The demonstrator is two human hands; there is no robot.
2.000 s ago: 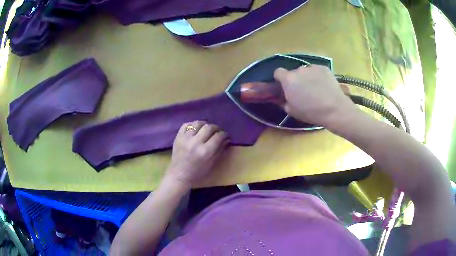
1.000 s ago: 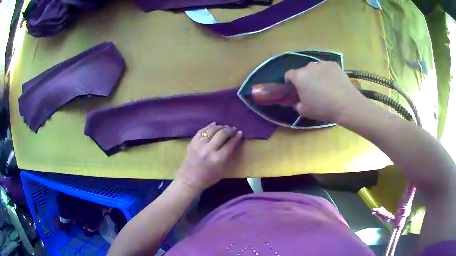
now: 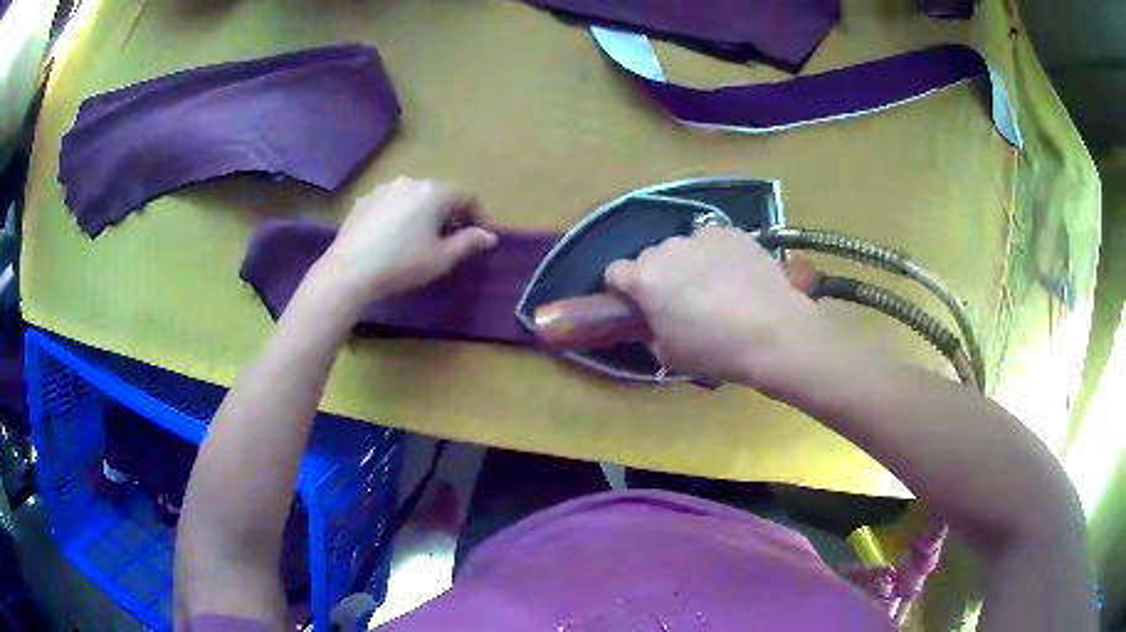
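Observation:
A purple collar piece (image 3: 500, 278) lies lengthwise on the yellow pressing table (image 3: 482, 111). My right hand (image 3: 710, 296) is closed around the reddish-brown handle of the steam iron (image 3: 580, 266), which covers the right part of the piece, its tip pointing left. My left hand (image 3: 401, 241) is over the left half of the piece, near its far edge, with fingers curled; whether it grips cloth is hidden. The hand and forearm cover part of the piece. A second collar piece (image 3: 235, 124) lies flat at the far left.
Two ribbed hoses (image 3: 877, 290) run from the back of the iron to the right. A purple strip with a white edge (image 3: 827, 101) and another purple piece (image 3: 729, 22) lie at the far side. A blue slatted basket (image 3: 136, 407) with dark cloth is below the near left table edge.
My left hand has moved left and away from me, from the piece's near edge to its far side. The iron has moved left along the piece in my right hand. The view has shifted.

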